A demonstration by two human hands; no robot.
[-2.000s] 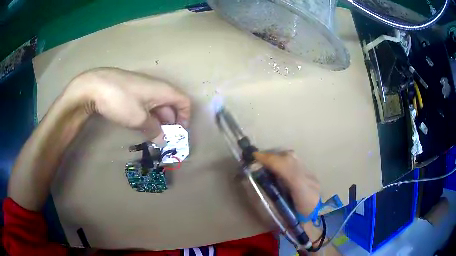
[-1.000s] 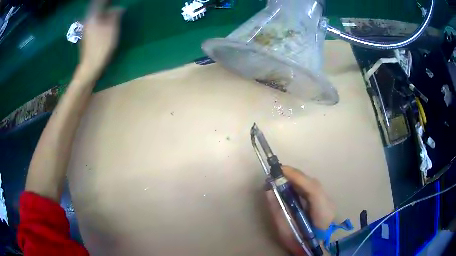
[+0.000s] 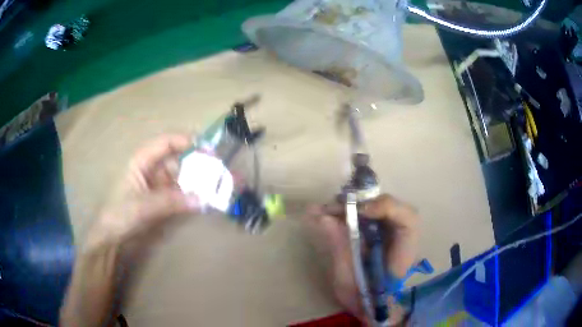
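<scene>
My left hand [image 3: 150, 185] holds a white plastic part [image 3: 205, 181] by its left side over the cardboard. A black piece [image 3: 241, 124] shows at its upper right on a dark wire. A dark, blurred block with a yellow part [image 3: 274, 205] shows at its lower right; I cannot tell if the circuit board is there. My right hand [image 3: 370, 239] is closed around the soldering iron [image 3: 362, 175], tip up, right of the unit and apart from it. A blue band is at the right wrist. Both hands are blurred.
A cloudy funnel hood [image 3: 338, 54] hangs over the back of the cardboard sheet [image 3: 440, 159]. Another unit [image 3: 59, 36] lies on the green mat at upper left. A metal-framed stand with a tan pad [image 3: 499, 140] is at right. Blue crates [image 3: 510, 274] are at lower right.
My left hand has come back from the upper left mat and now holds a white part with attached pieces. The iron, still in my right hand, has turned more upright and shifted slightly right.
</scene>
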